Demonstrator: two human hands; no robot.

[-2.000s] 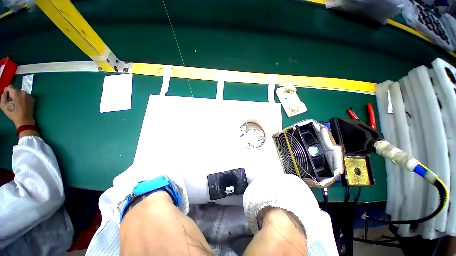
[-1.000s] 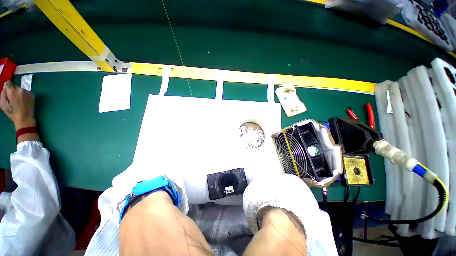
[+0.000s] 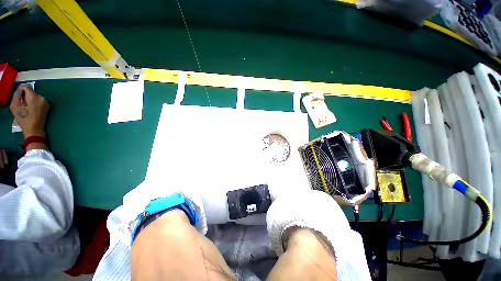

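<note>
A white work mat (image 3: 220, 131) is taped to the green bench. A small round dish (image 3: 276, 149) with silvery bits sits on its right side. A black pad (image 3: 248, 201) with a small white mark lies at its near edge, between my sleeves. My left hand (image 3: 178, 247), beyond a blue wristband, and my right hand (image 3: 305, 255) are large at the bottom edge. Both are cut off there and no fingers show, so I cannot tell whether they hold anything. Neither touches the pad or dish in view.
Right of the mat are a fan (image 3: 335, 167), a soldering iron (image 3: 439, 170), a yellow sponge tray (image 3: 391, 187), red handles (image 3: 407, 127) and stacked foam trays (image 3: 456, 164). A cream block (image 3: 319, 111) lies above the fan. Left are a paper slip (image 3: 126, 102) and another person's hand (image 3: 30, 112) near a red bin (image 3: 6, 82).
The other person's hand at the left has shifted slightly right, away from the red bin. My arms, the mat and the things on it have not visibly moved.
</note>
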